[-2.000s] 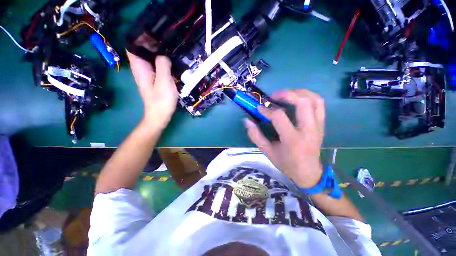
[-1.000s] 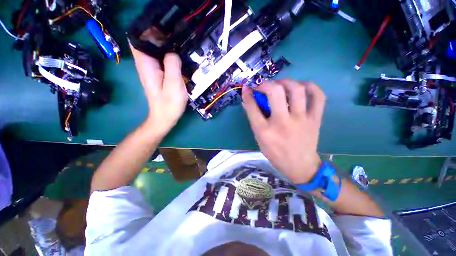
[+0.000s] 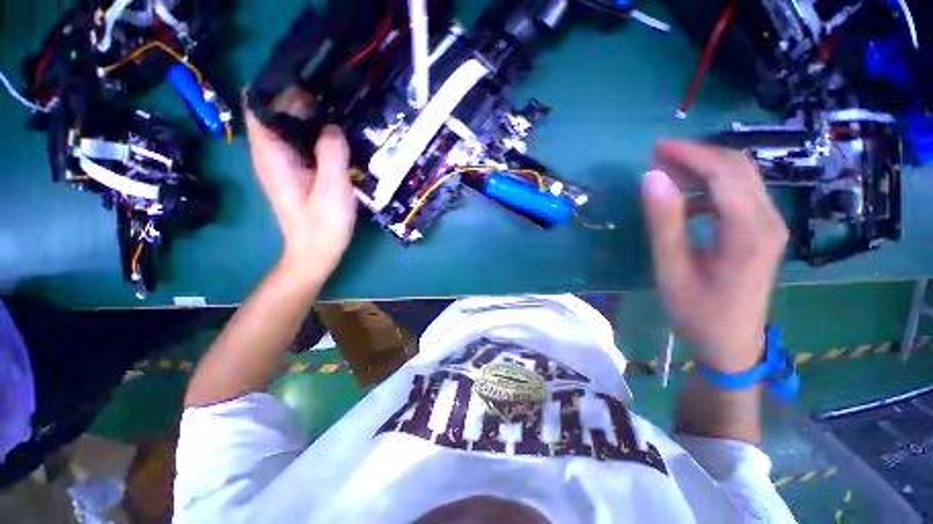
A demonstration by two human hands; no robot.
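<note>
A black unit with an internal sub-assembly [image 3: 481, 118] lies tilted on the green mat in front of me. A white flat ribbon cable [image 3: 435, 118] runs across its face. A blue cylinder [image 3: 527, 198] with yellow and orange wires lies at its lower right end, untouched. My left hand [image 3: 307, 200] holds the black housing [image 3: 317, 61] at its lower left side; some fingers are hidden behind it. My right hand [image 3: 721, 241] is in the air to the right of the unit, slightly blurred, fingers apart and curved, with nothing visible in it.
Similar black units lie at the left [image 3: 118, 164], one with a blue cylinder [image 3: 194, 99], and at the right [image 3: 844, 184]. A red wire [image 3: 706, 61] hangs from the upper right unit. The bench's near edge [image 3: 430, 300] runs below my hands.
My right hand has let go of the blue cylinder and moved right, away from the unit. The cylinder now shows fully. My left hand keeps its hold on the housing.
</note>
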